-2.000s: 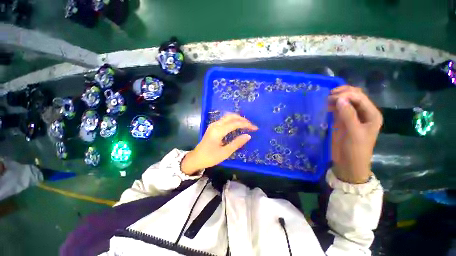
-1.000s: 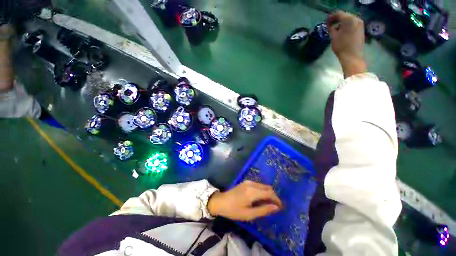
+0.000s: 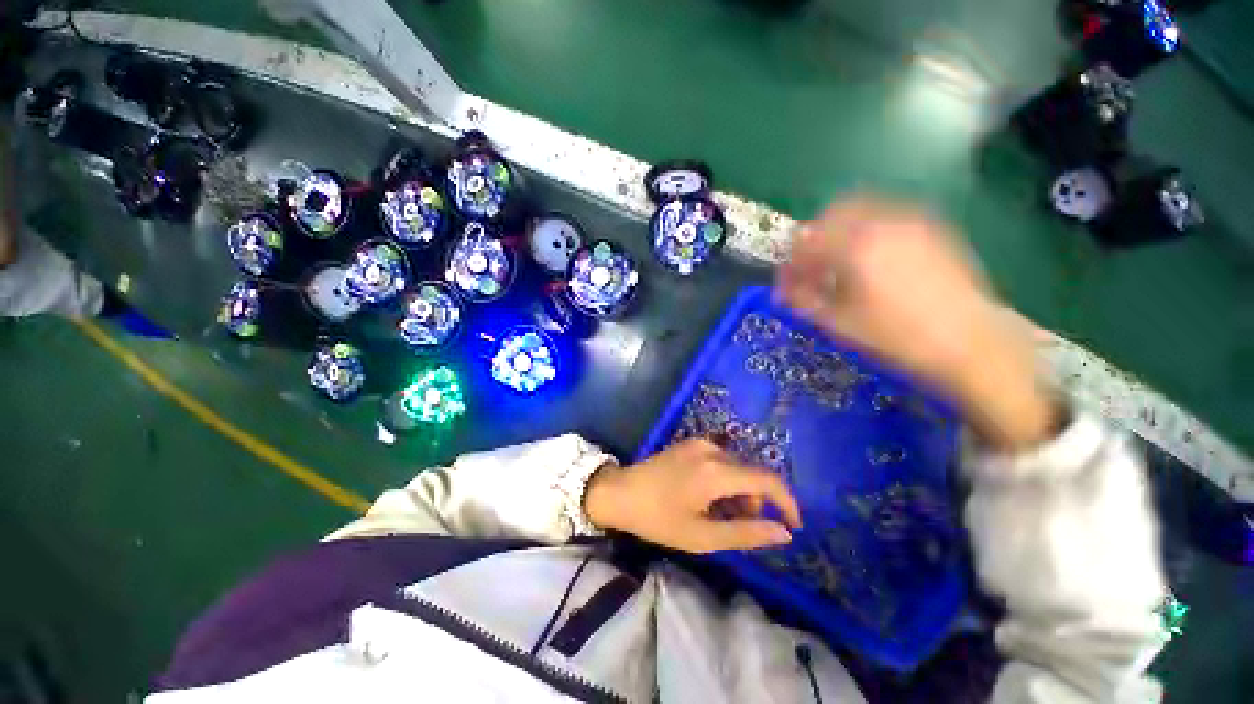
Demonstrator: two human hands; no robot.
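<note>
The blue parts tray lies in front of me, tilted in view, with many small metal rings scattered in it. My left hand is over the tray's near left edge, fingers curled and apart; I see nothing clearly held in it. My right hand is blurred above the tray's far edge; its fingertips are bunched, and whether they hold anything cannot be told. An LED unit stands just beyond the tray's far left corner, with a pale disc beside it.
Several LED units cluster left of the tray, one lit blue and one green. Dark parts lie at far left near another person's sleeve. A whitish rail borders the green belt, which carries more units.
My right hand has come back from the belt to above the tray. My left hand stays at the tray's near side. The view has shifted, showing more of the tray.
</note>
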